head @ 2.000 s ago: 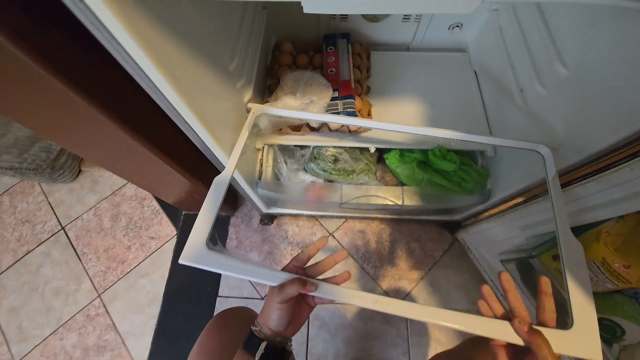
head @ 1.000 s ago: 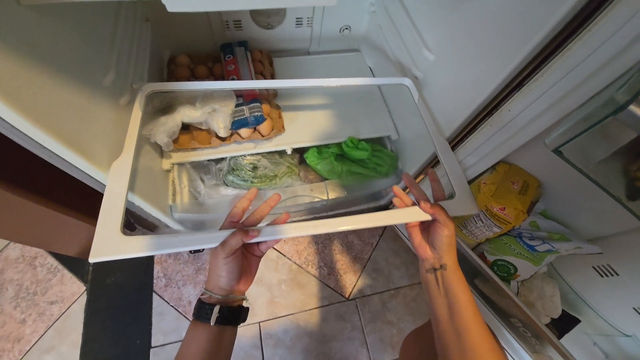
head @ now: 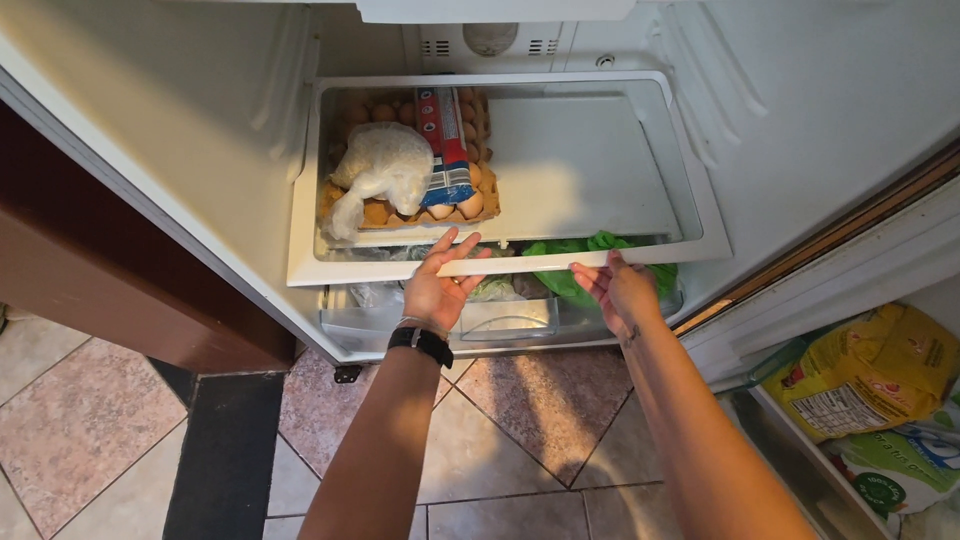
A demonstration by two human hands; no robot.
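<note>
A glass refrigerator shelf with a white frame [head: 352, 271] lies across the inside of the fridge, above the egg carton. Both hands grip its front edge: my left hand [head: 442, 285] left of the middle, my right hand [head: 619, 289] near the right part. Through the glass show a cardboard carton of brown eggs [head: 491, 196], a tied white plastic bag [head: 386, 165] and a red and blue packet [head: 444, 142] on it. Below the shelf's front edge, a clear crisper drawer [head: 375, 319] holds a green plastic bag [head: 559, 281] and bagged greens [head: 495, 289].
The fridge side walls [head: 810, 82] with moulded ridges stand on both sides. At right, the open door's bin [head: 817, 457] holds a yellow package [head: 874, 367] and a green and white one [head: 874, 465]. A brown wooden panel [head: 142, 262] stands left of the fridge, above floor tiles [head: 82, 427].
The glass shelf has moved from in front of the fridge to inside it, and it has gone from tilted to roughly straight across. Both hands have stayed on its front edge.
</note>
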